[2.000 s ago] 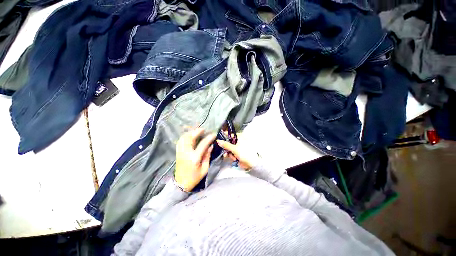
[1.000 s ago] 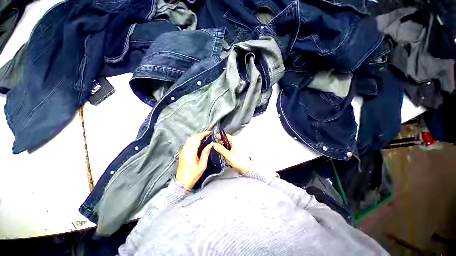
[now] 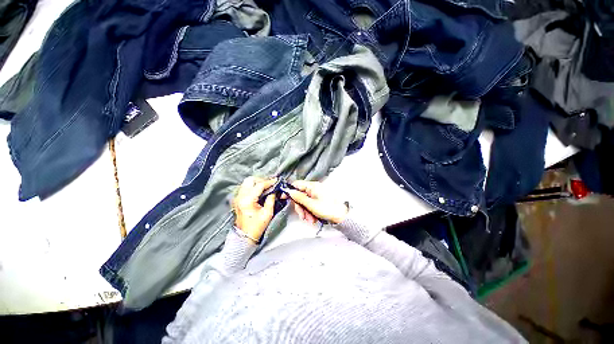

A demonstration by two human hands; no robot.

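A dark blue denim garment lies on the table with its pale grey-green inside [image 3: 222, 178] up. Its dark placket [image 3: 176, 199] with small shiny buttons runs down the left side. My left hand [image 3: 254, 209] pinches a small dark blue piece [image 3: 279, 191], possibly a cuff, at the garment's lower right. My right hand [image 3: 316, 201] meets it there, thumb and fingertips closed on the same dark piece. Whether the right fingers also hold a tool cannot be told. Any threads are too fine to see.
A dark blue denim pile [image 3: 444, 40] lies beyond my hands, with more denim [image 3: 74, 114] at the left. A black tag [image 3: 139, 117] lies near the joint line of the white table [image 3: 60, 248]. Grey garments [image 3: 555, 54] lie far right. A green edge [image 3: 501, 279] shows below.
The dark piece sits a little higher and further left, bunched between the fingertips. My right hand has turned flatter, with its fingers now pointing left. The garment's lower end has shifted slightly left.
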